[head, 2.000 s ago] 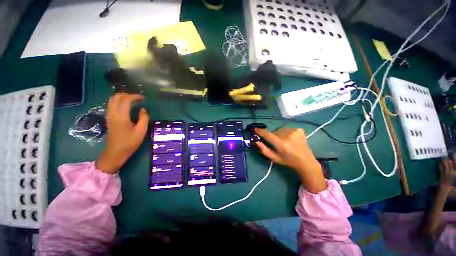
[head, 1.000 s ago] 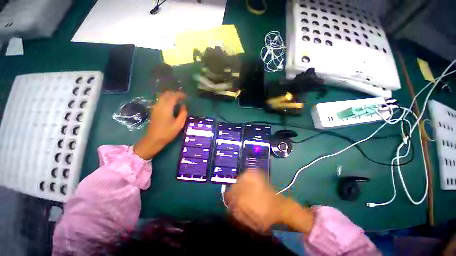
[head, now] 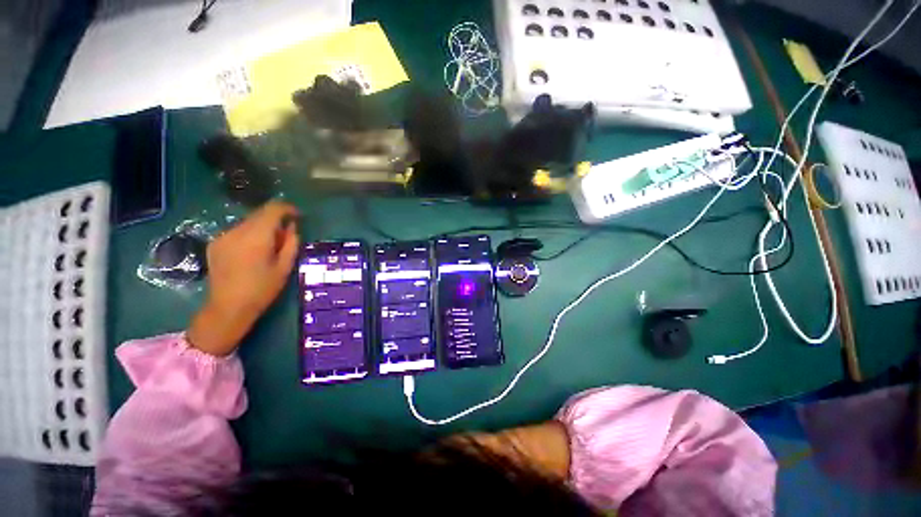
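Note:
My left hand (head: 252, 257) is left of the phones, its fingertips closed on a small dark piece (head: 288, 219), blurred. My right forearm (head: 530, 447) shows at the bottom edge; the hand itself is hidden behind dark hair. Three phones with purple-lit screens stand side by side: left (head: 334, 313), middle (head: 405, 311) and right (head: 469, 303). A white cable (head: 408, 388) is plugged into the middle phone's bottom edge. A black charging dock (head: 518, 275) with a ringed centre sits right of the phones.
White trays lie at left (head: 50, 313), upper right (head: 626, 61) and far right (head: 877, 217). Bagged black disc (head: 180, 254) lies beside my left hand. Black fixtures (head: 439, 151) stand behind the phones. A spare black disc (head: 667, 333), power strip (head: 656, 177) and loose cables are at right.
My right hand has moved from the charging dock, across the right phone's lower end, down out of sight. My left hand stays left of the phones, its fingers now closer together. The view has shifted.

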